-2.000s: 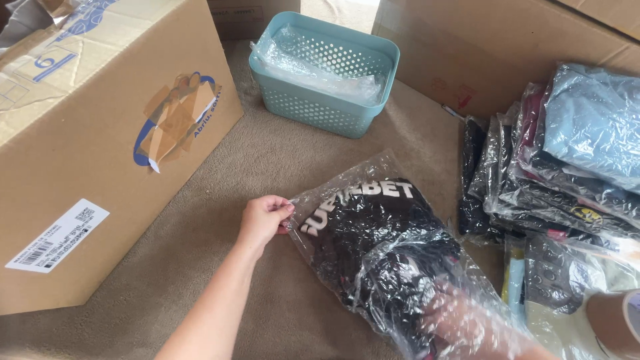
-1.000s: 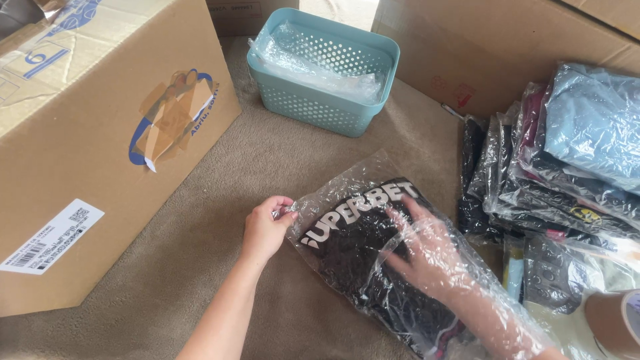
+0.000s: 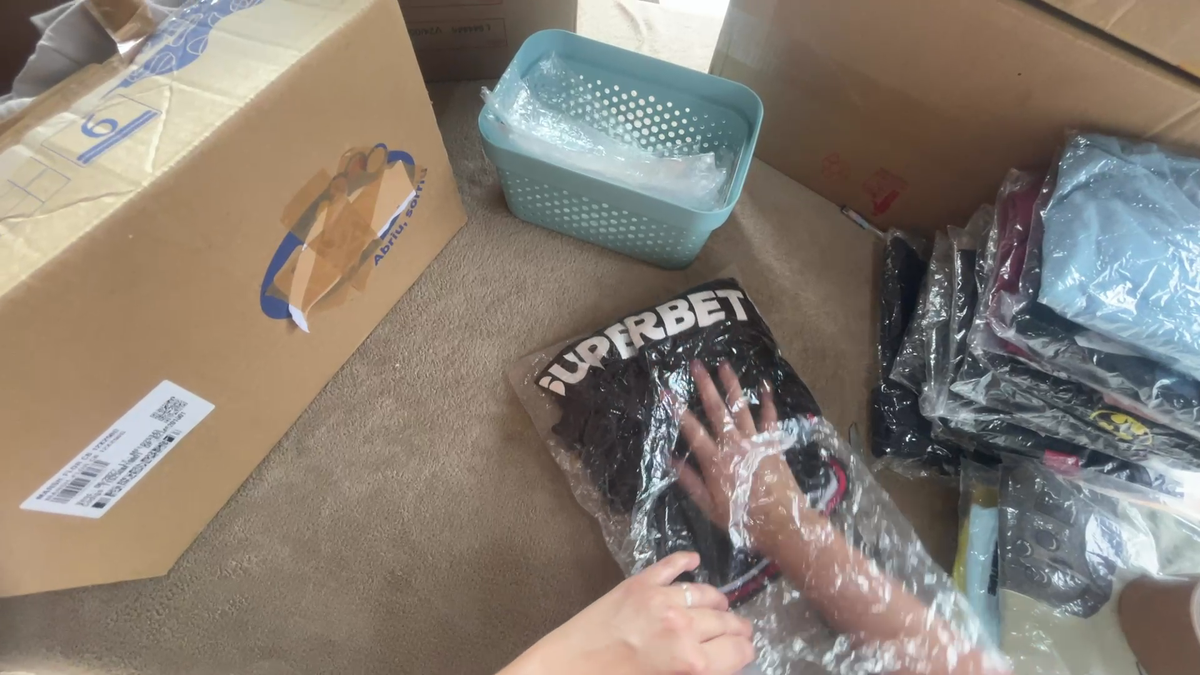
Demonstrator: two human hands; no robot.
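A folded black garment (image 3: 600, 441) with white lettering and red and white trim lies in a clear plastic bag (image 3: 872, 562) on the brown carpet. My right hand (image 3: 741, 450) is inside the bag, fingers spread, palm down over the garment. At the bag's lower left side, my left hand (image 3: 666, 619) rests with bent fingers at the plastic; whether it pinches the film cannot be told. The bag's open end lies around my right forearm.
A teal perforated basket (image 3: 600, 230) holds clear plastic bags (image 3: 609, 150). A large cardboard box (image 3: 234, 225) stands at left, another cardboard box (image 3: 919, 103) at upper right. Bagged garments (image 3: 1125, 253) are stacked at right, above more bagged items (image 3: 1059, 534) at lower right.
My left hand has let go of the bag's upper left corner and moved down to its lower left side. Inside the bag, my right hand first moved up over the garment, then slightly back.
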